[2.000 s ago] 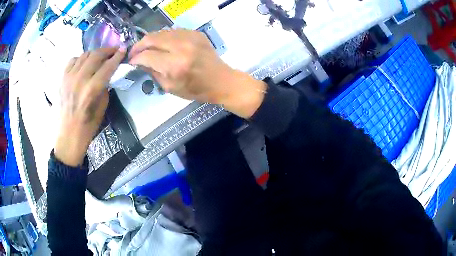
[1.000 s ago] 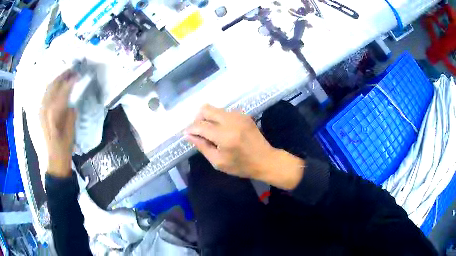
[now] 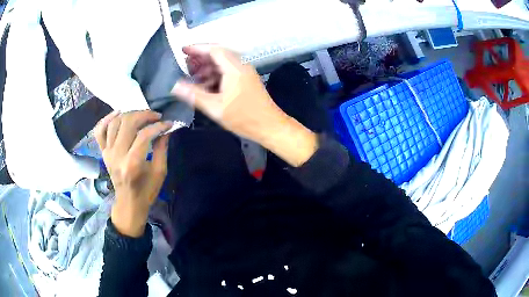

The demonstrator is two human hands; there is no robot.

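Note:
A white garment panel (image 3: 110, 46) hangs over the table edge at upper left. A dark grey piece (image 3: 158, 69) lies along it, with its lower end near my lap. My left hand (image 3: 133, 154) pinches the pale lower edge of the cloth at the end of the dark piece. My right hand (image 3: 232, 93) is just right of the dark piece, thumb and fingers apart, fingertips blurred. I see nothing held in it. The sewing machine head is not in view.
The white table edge with ruler tape (image 3: 272, 53) runs across the top. A blue crate (image 3: 400, 125) tied with cord stands right of my knees, with pale cloth (image 3: 458, 168) beside it. Crumpled grey cloth (image 3: 69, 232) lies low left. A red stool (image 3: 497, 72) is at far right.
The view has shifted down towards my lap. The white garment and dark piece now hang at the table's front edge. My left hand has come down and right; my right hand is beside the dark piece.

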